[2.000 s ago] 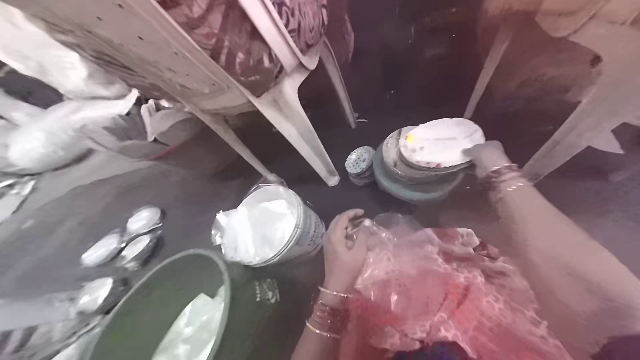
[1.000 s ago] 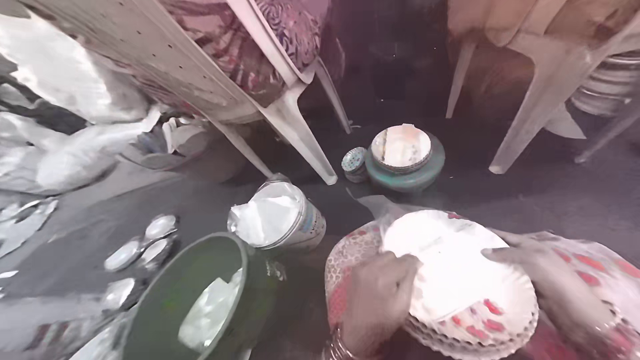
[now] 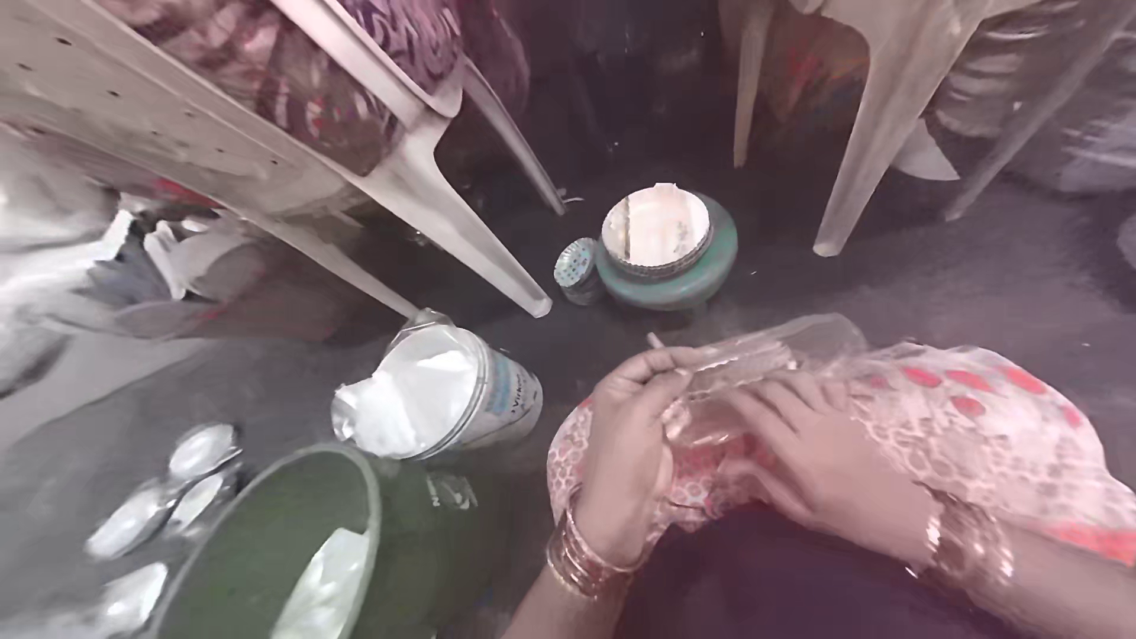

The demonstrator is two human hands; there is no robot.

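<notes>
My left hand (image 3: pixel 635 426) is closed on the edge of a clear plastic bag (image 3: pixel 745 355) above my lap. My right hand (image 3: pixel 799 435) lies on the same bag with bent fingers; whether it grips the plastic is not clear. A patterned pink and red cloth (image 3: pixel 958 408) covers my lap beneath. Beyond the hands, a stack of round paper plates (image 3: pixel 657 226) rests on a round green stand (image 3: pixel 710 275). A small round container with a dotted top (image 3: pixel 577 264) stands close to its left side.
A bucket (image 3: pixel 510 399) with white lining stands left of my hands, behind a large green tub (image 3: pixel 368 497) holding a pale sheet. Silvery bowls (image 3: pixel 202 451) lie at far left. Plastic chair legs (image 3: pixel 470 240) reach the floor ahead and at right (image 3: pixel 856 169).
The plates that both hands held over the lap one second ago are out of sight. Both hands are now at the clear bag. Two seconds ago my right hand was at the plates on the stand.
</notes>
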